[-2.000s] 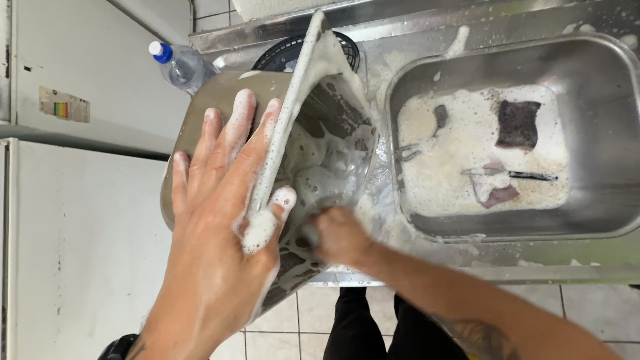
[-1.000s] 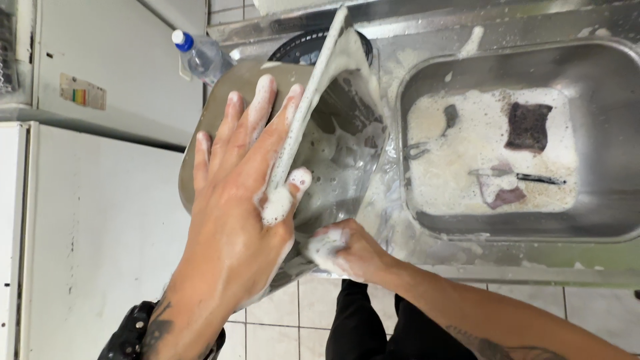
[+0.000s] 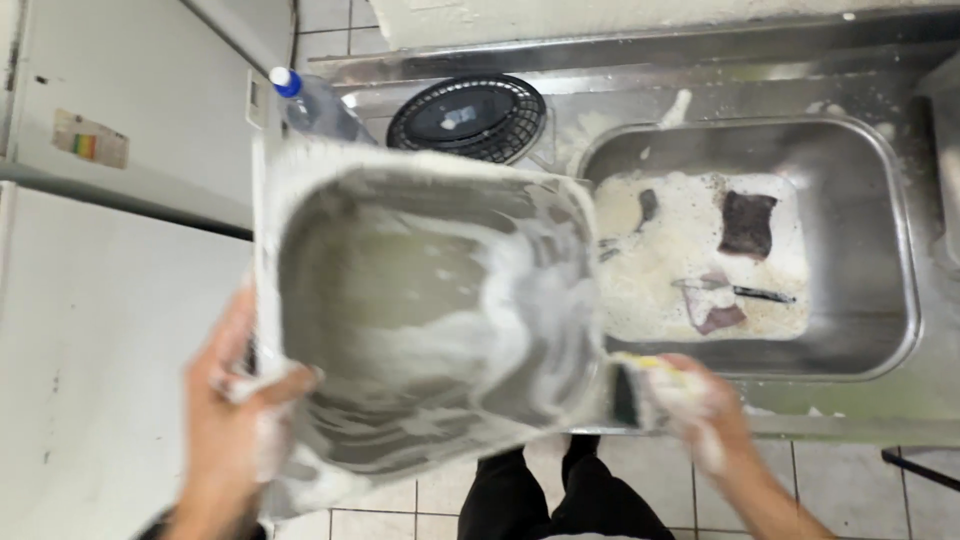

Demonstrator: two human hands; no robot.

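Observation:
My left hand grips the left rim of a deep rectangular metal pan, thumb over the edge. Foam streaks the pan's inside, which faces me. Just off the pan's lower right corner, my right hand holds a foamy scrubbing sponge, dark on one side with some yellow; motion blurs it. Right of the pan, the steel sink holds cloudy, foamy water. In it lie a dark scouring pad, a black-handled knife, a purplish cloth or pad and partly hidden cutlery.
Behind the pan stand a black plastic basket and a clear bottle with a blue and white cap. White appliance doors are close on the left. The steel counter's front edge runs below the sink, above a tiled floor.
The pan has turned so that its inside faces me. My left hand has shifted from its outer side to the left rim. My right hand has come out of the pan to its right.

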